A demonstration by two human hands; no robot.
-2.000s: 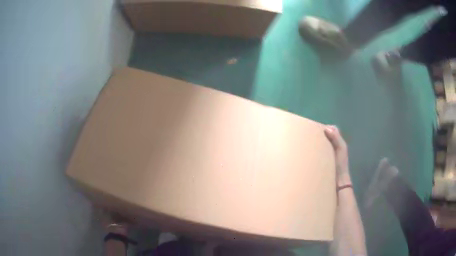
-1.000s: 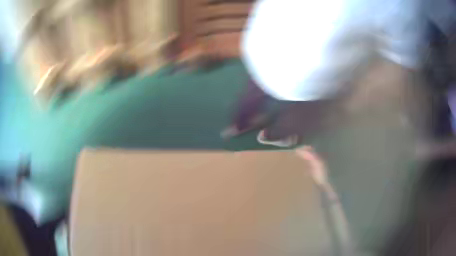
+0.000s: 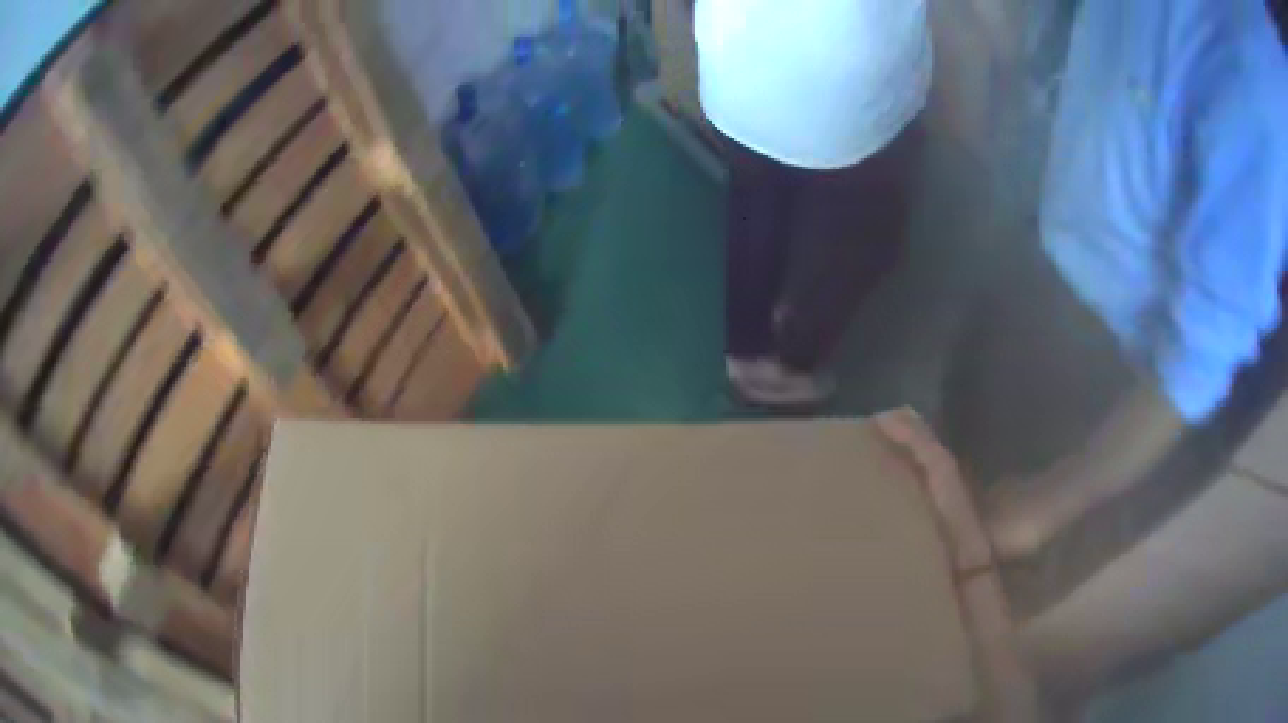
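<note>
A large plain brown carton fills the lower middle of the view, its near part cut off by the bottom edge. My right hand holds the carton at its far right corner, fingers over the edge, forearm along the right side. A thin band is on the right wrist. My left hand is not visible; the carton's left side shows no fingers.
Slatted wooden pallets lean at the left, close to the carton. Blue water jugs stand behind them. A person in a white top stands ahead. Another person in a blue sleeve is close at right, beside another brown carton.
The view has turned from the wall and a floor carton to the pallets and jugs. The carton stays held in front of me. The blue-sleeved person now shows more clearly at right.
</note>
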